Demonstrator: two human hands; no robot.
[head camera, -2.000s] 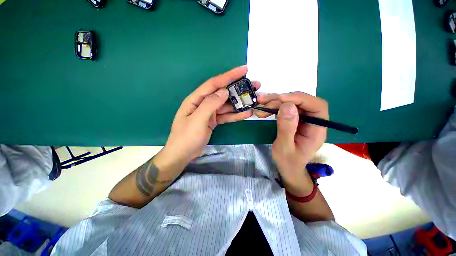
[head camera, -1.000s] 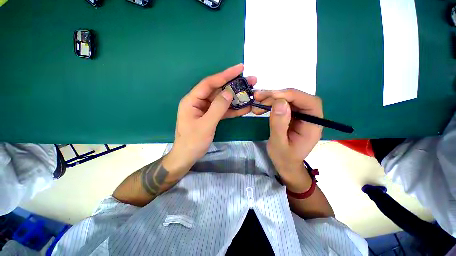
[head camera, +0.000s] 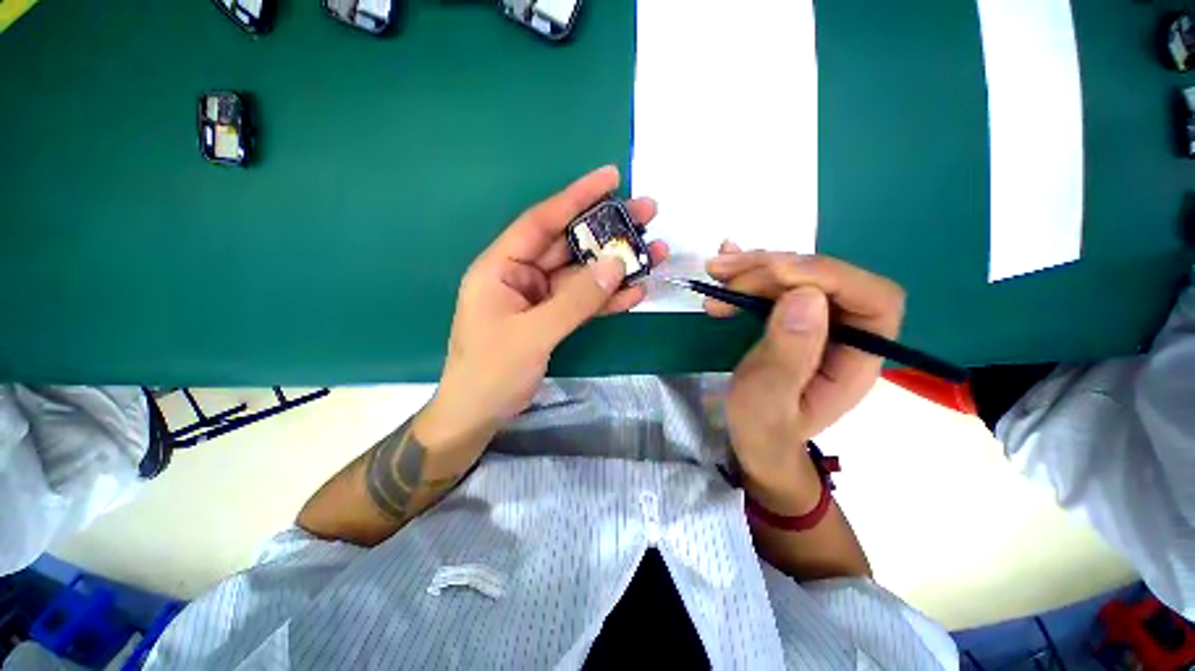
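My left hand (head camera: 524, 288) holds a black rounded-square watch housing (head camera: 606, 233) with its open side up, showing pale blocks and a dark area. My left thumb lies over its lower part. My right hand (head camera: 813, 328) grips thin black tweezers (head camera: 872, 344), whose tip points left, a little to the right of the housing and apart from it. The tip is over the near end of a long white sheet (head camera: 727, 131), where faint grey marks show. Whether the tip holds a piece is too small to tell.
One open housing (head camera: 226, 129) lies at the left of the green mat (head camera: 380, 197). Several more are cut off by the top edge. Another white strip (head camera: 1033, 144) lies to the right, with dark units (head camera: 1177, 42) beyond. Sleeves of other people show at both sides.
My right hand and the tweezers have moved right, away from the housing. My left hand has shifted slightly left, and its thumb now covers the lower part of the housing.
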